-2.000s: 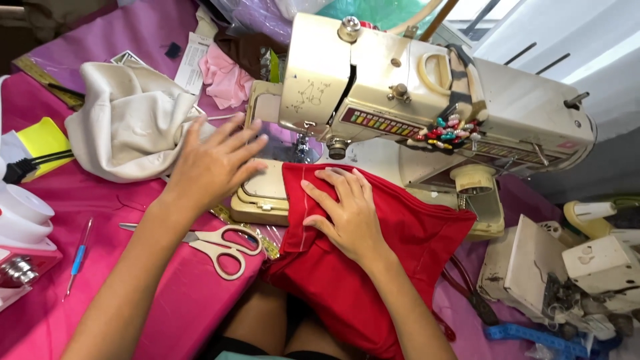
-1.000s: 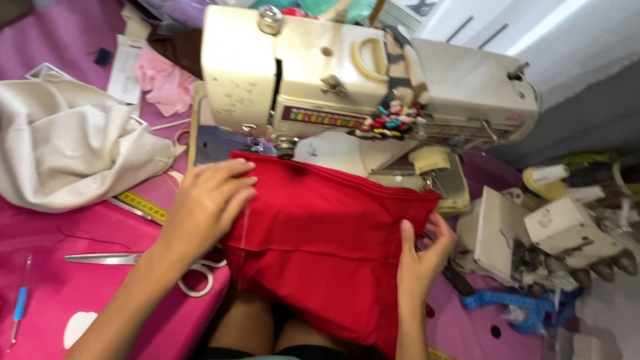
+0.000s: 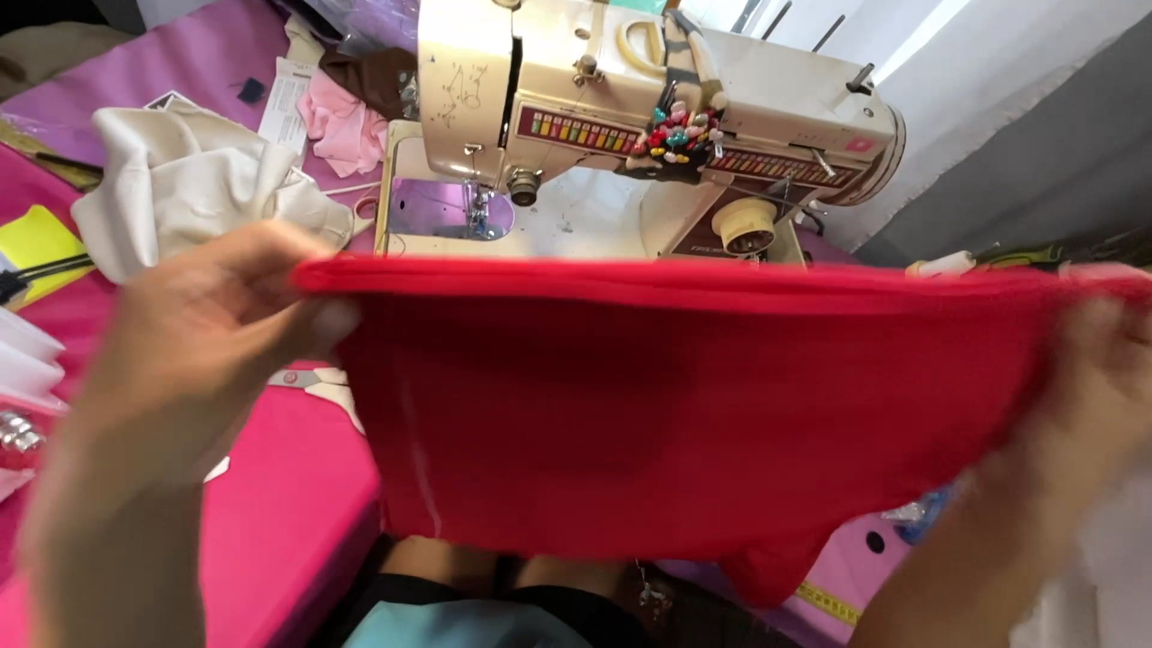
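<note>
A piece of red fabric with a folded top edge and a pale line down its left side hangs stretched between my hands. My left hand pinches its upper left corner. At the far right my right hand, blurred, grips the upper right corner. Behind the cloth stands a white sewing machine, its presser foot visible above the fabric edge. Scissors lie on the pink cloth, partly hidden behind my left hand and the red fabric.
Cream fabric lies bunched at the left, beside pink fabric scraps. A pincushion with colourful pins is strapped to the machine. A yellow measuring tape shows at lower right, and a yellow item at far left.
Two seconds ago my right hand lay flat on the red fabric at the machine and my left was free. Both hands now hold the fabric by its corners, raised and pulled wide.
</note>
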